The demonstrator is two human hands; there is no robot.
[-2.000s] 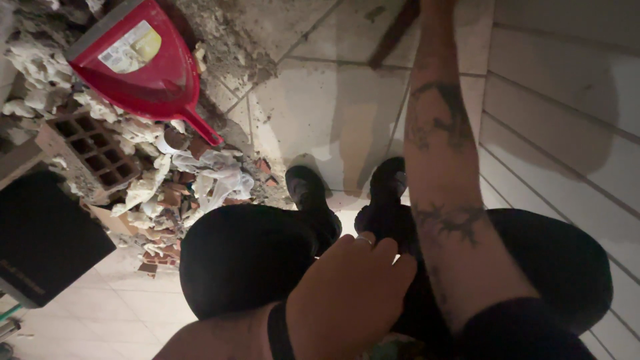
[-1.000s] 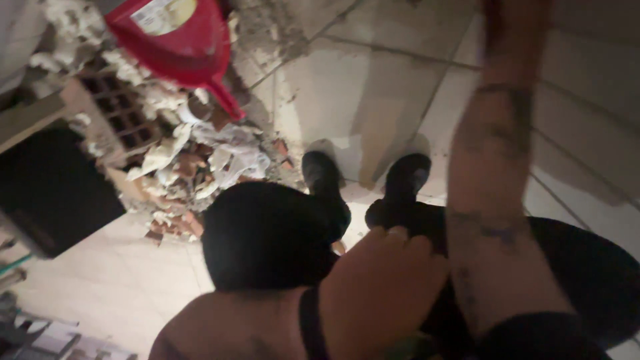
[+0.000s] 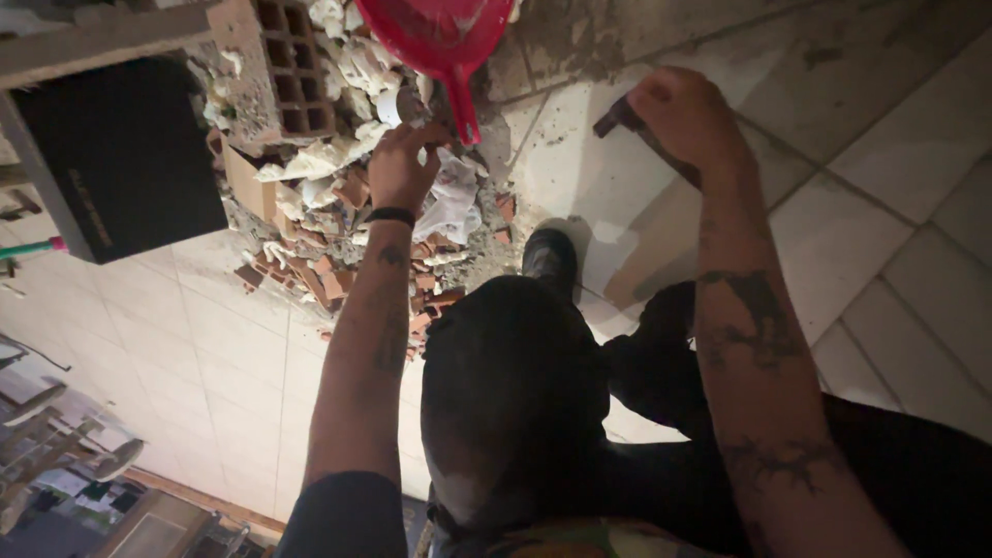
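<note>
My left hand (image 3: 404, 167) reaches over the heap of rubble, its fingers just left of the handle of a red dustpan (image 3: 463, 93). Whether its fingers pinch something is not clear. Beside it lie a crumpled piece of white plastic (image 3: 453, 198) and a small white round object (image 3: 389, 107). At the upper right, my right hand (image 3: 682, 108) is closed around a dark tool (image 3: 618, 116), whose short end sticks out to the left over the floor tiles. The tool's kind cannot be told. A hollow clay brick (image 3: 291, 70) stands in the rubble to the left.
A black box-like object (image 3: 120, 155) lies left of the rubble. Broken brick pieces (image 3: 333, 279) and dried foam scraps (image 3: 318, 161) spread over the tiled floor (image 3: 225, 325). My shoe (image 3: 550, 252) stands near the rubble's edge. Several items and a cabinet-like object (image 3: 151, 535) are at the lower left.
My left hand has moved from my lap out to the rubble by the dustpan's handle. My right hand, at the top edge before, now shows in full with the dark tool. The view has shifted and turned.
</note>
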